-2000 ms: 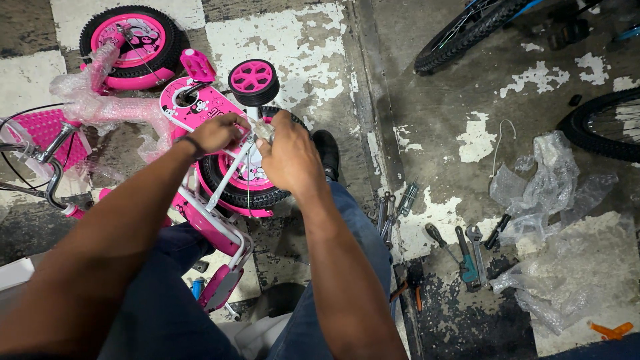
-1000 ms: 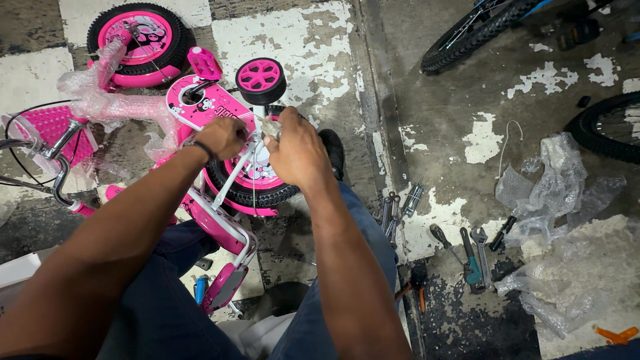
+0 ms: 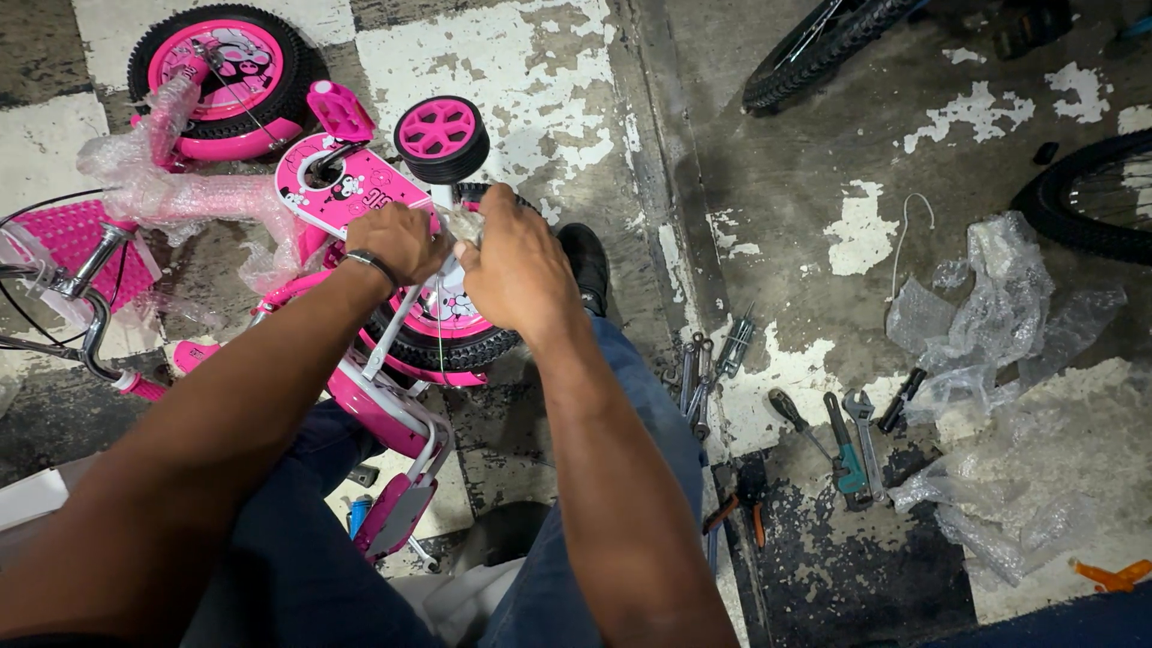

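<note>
A pink child's bicycle lies on its side, its chain guard [image 3: 360,184] facing up and bubble wrap [image 3: 216,200] around its frame. Near the rear wheel [image 3: 468,346], a training wheel [image 3: 441,133] with a pink hub stands out on a white bracket. My left hand [image 3: 400,241] is at the rear axle area just below the training wheel; its fingertips are partly hidden. Beside it, my right hand [image 3: 515,261] pinches a small crumpled piece of clear plastic [image 3: 463,225] against the bracket. What lies under the fingers cannot be seen.
Wrenches [image 3: 695,382], a screwdriver [image 3: 792,414], an adjustable wrench [image 3: 866,441] and a teal-handled pipe wrench [image 3: 846,454] lie on the worn floor at right. Beyond them are loose bubble wrap [image 3: 990,297] and other bicycle tires [image 3: 828,45]. My black shoe [image 3: 585,261] is beside the rear wheel.
Both hands stay at the training wheel bracket, with only small shifts of the fingers. The view has moved slightly.
</note>
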